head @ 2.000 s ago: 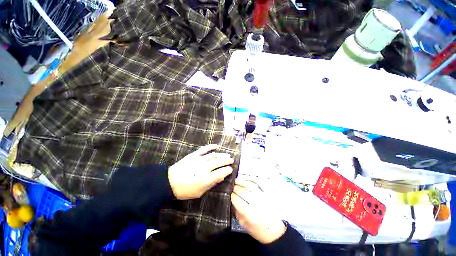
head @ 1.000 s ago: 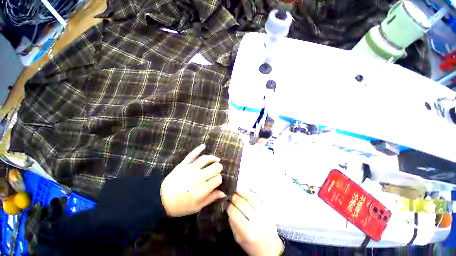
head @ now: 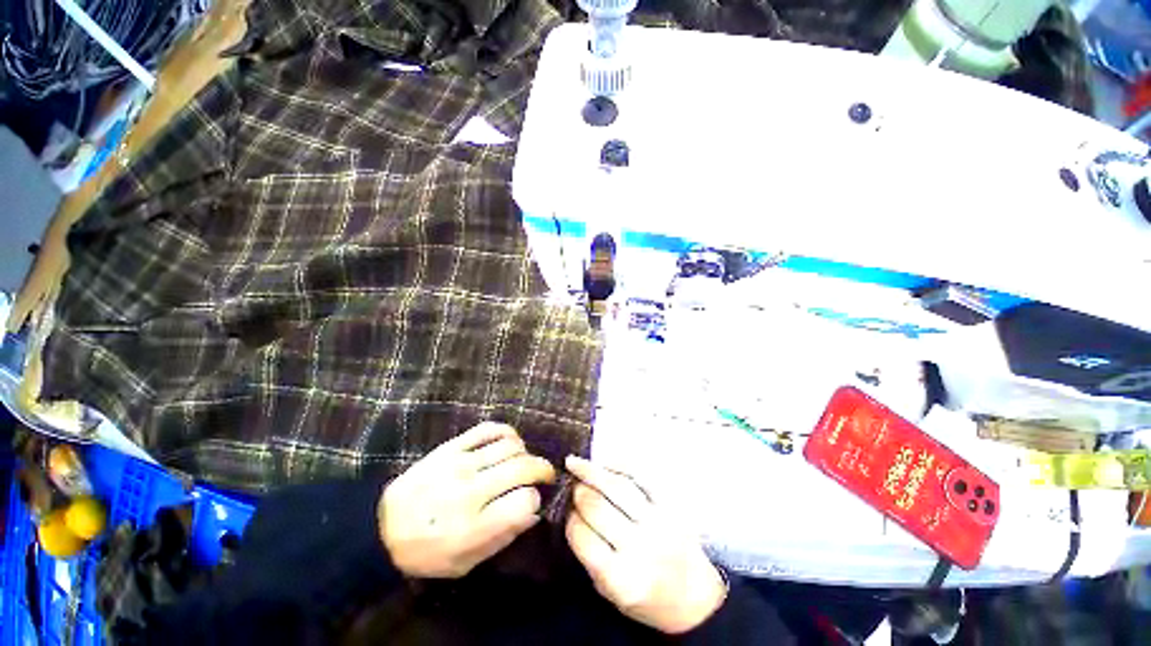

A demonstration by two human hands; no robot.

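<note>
A dark brown-olive plaid shirt piece (head: 366, 290) lies spread left of the white sewing machine (head: 757, 152). Its right edge runs under the presser foot area (head: 600, 284) and down toward me. My left hand (head: 467, 502) pinches the cloth edge near the table's front. My right hand (head: 641, 545) pinches the same edge just to the right, fingertips almost touching the left ones. The cloth between the fingertips is bunched and partly hidden. Both hands are bare, with dark sleeves.
A red phone (head: 903, 477) lies on the machine bed at the right, with small thread snips (head: 755, 429) left of it. A blue bin (head: 114, 473) with orange-yellow items is at lower left. A pale green thread cone (head: 966, 35) stands behind the machine head.
Both hands have moved down along the cloth edge, away from the needle, and now pinch it with fingertips close together. The camera view has also shifted a little.
</note>
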